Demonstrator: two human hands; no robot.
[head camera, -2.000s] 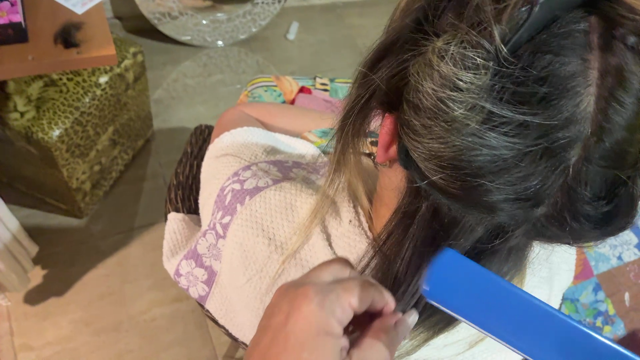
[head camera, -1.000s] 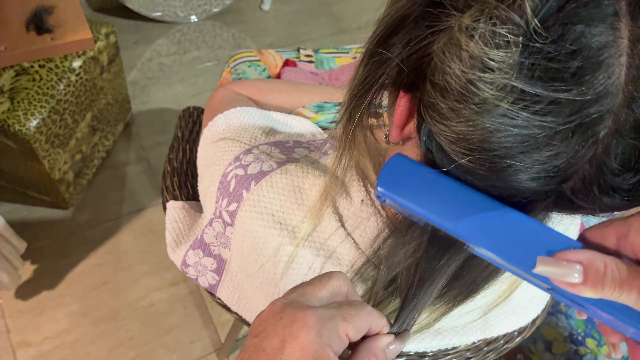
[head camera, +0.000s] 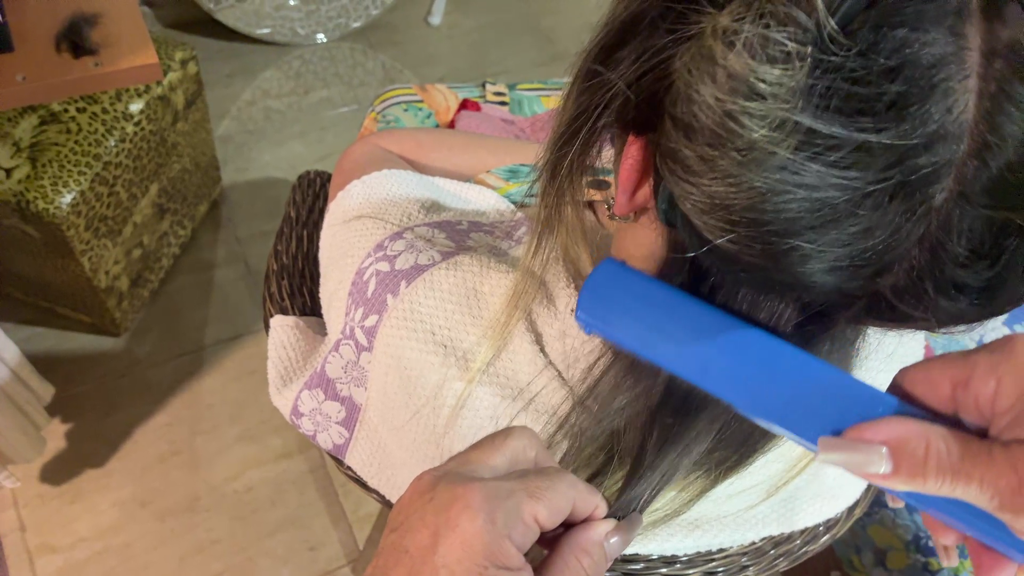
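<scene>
My left hand (head camera: 512, 504), low in the middle of the head view, pinches the ends of a lock of dark hair (head camera: 664, 424) between thumb and fingers. At the right edge my right hand (head camera: 952, 432) grips a blue plastic comb (head camera: 720, 360), which lies slantwise across that lock near the nape; its teeth are hidden. The hair belongs to a seated person (head camera: 816, 160) seen from behind, with an earring by the reddish ear (head camera: 634, 178). A white towel (head camera: 448, 352) with a purple floral band covers the person's shoulders. Lighter strands hang loose over the towel.
The person sits in a dark woven wicker chair (head camera: 296, 248). At the left stands a leopard-print box (head camera: 120, 200) with an orange-brown board (head camera: 48, 76) above it, bearing a dark tuft. A crackle-patterned glass dish (head camera: 296, 16) and a small white object (head camera: 436, 12) are at the top, by the tiled floor.
Since the earliest frame, the right hand has come into view, and the comb lies farther left across the lock. The left hand still holds the hair ends.
</scene>
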